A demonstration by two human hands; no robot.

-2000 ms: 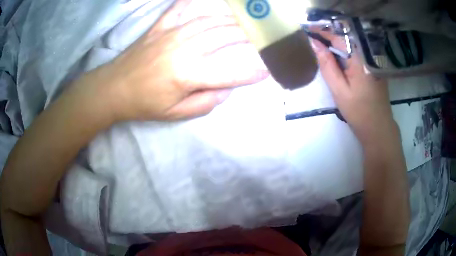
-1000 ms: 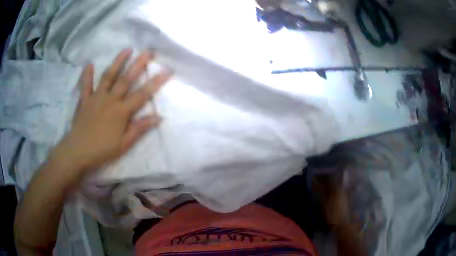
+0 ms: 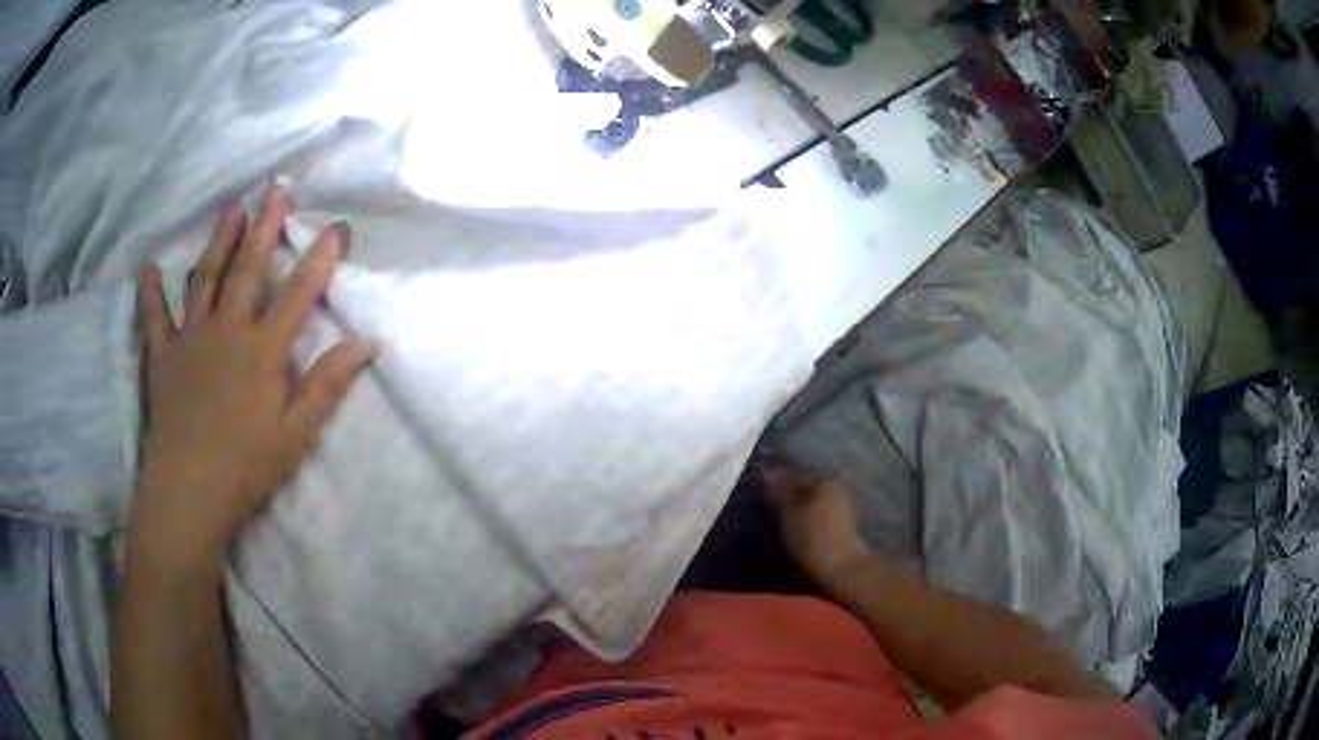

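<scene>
A pale garment piece (image 3: 579, 333) spreads over the machine table and hangs over my lap, with a fold line running down its middle. My left hand (image 3: 239, 376) lies flat on the cloth at the left, fingers spread. My right hand (image 3: 813, 518) is low beside my lap, at the edge of a grey-white cloth heap (image 3: 1013, 419); its fingertips are dim, and whether they pinch cloth cannot be told. The sewing machine head (image 3: 615, 32) with its brown-ended cover (image 3: 680, 55) is at the top. The needle is not visible.
Green-handled scissors (image 3: 832, 32) lie right of the machine head. A metal lever (image 3: 856, 162) points down across the white table (image 3: 882, 246). A translucent bin (image 3: 1136, 181) stands at the right, with dark blue cloth (image 3: 1258, 217) and scraps (image 3: 1287, 477) beyond it.
My right hand has left the needle area and dropped beside my lap. My left hand has moved left and spread on the cloth. The view has swung right, showing more of the heap and bin.
</scene>
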